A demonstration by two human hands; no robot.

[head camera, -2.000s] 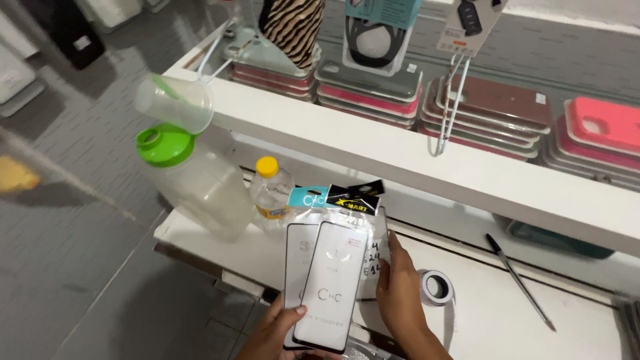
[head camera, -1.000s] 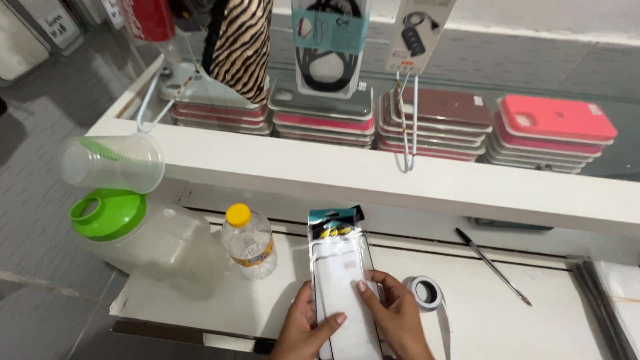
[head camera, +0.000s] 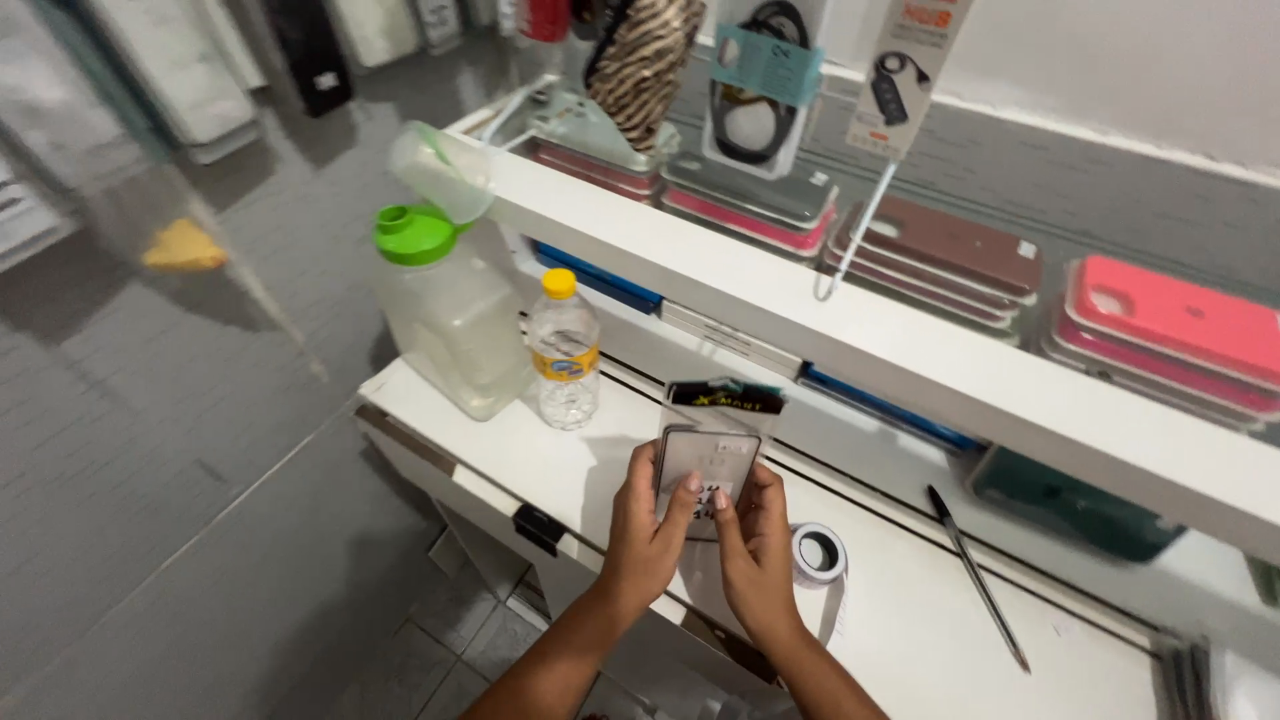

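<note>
A stack of screen protectors in clear hanging packs (head camera: 712, 450) is held upright between my two hands above the white counter. My left hand (head camera: 650, 530) grips its left edge, and my right hand (head camera: 750, 545) grips the right edge, both thumbs on the front. Handwriting shows near the thumbs, and the top header is black with yellow lettering. Just right of my right hand lies a roll of white labels (head camera: 818, 555) with a loose strip. Farther right a black ballpoint pen (head camera: 978, 580) lies on the counter.
Left of my hands stand a clear plastic bottle with a yellow cap (head camera: 566, 350) and a large jug with a green lid (head camera: 450, 310). A white shelf edge (head camera: 700, 270) crosses behind them, with stacked phone cases (head camera: 1180, 320) beyond it. A dark green case (head camera: 1075, 505) lies below the shelf.
Two seconds ago the packs were spread side by side; now they are gathered into one stack, with handwriting facing up. Both hands now hold the sides.
</note>
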